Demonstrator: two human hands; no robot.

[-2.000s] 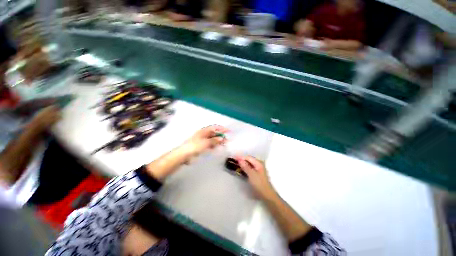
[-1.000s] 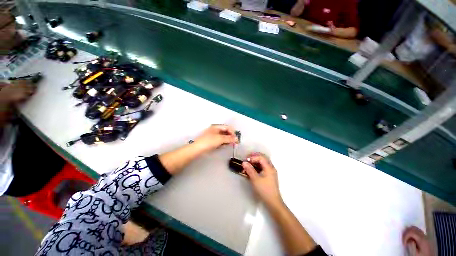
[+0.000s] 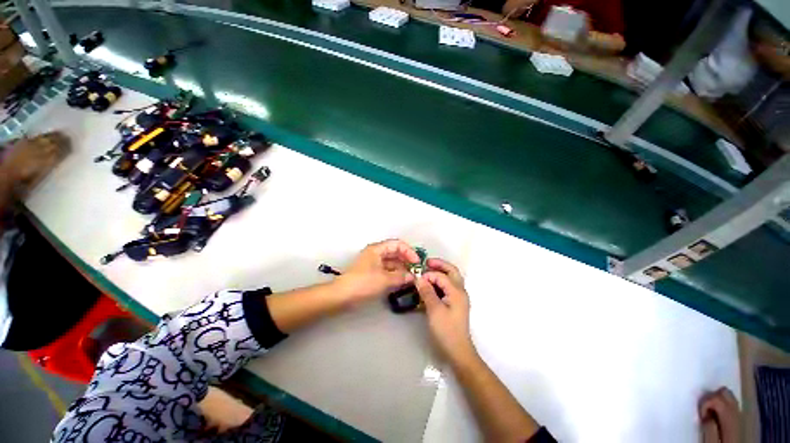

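A small green circuit board [image 3: 421,255] is held at the fingertips of my left hand [image 3: 381,266]. My right hand [image 3: 445,298] pinches a tiny pale part, perhaps a connector, at the board's lower edge. A black plastic housing [image 3: 403,299] lies on the greyish mat just below the fingers, partly hidden by my right hand. A black cable plug [image 3: 328,270] shows on the bench left of my left hand. The thin leads between board and housing are mostly hidden by the fingers.
A heap of partly assembled units [image 3: 178,169] lies on the white bench [image 3: 554,303] at the left. A green conveyor [image 3: 364,104] runs behind, with a metal frame at right. A neighbour's hand [image 3: 35,160] is at far left, another person's hand [image 3: 721,415] at lower right. A red stool [image 3: 82,333] stands lower left.
My hands have come together at the circuit board. My right hand has left the black housing, which it held before, and now grips at the board. The neighbour's hand at left has moved.
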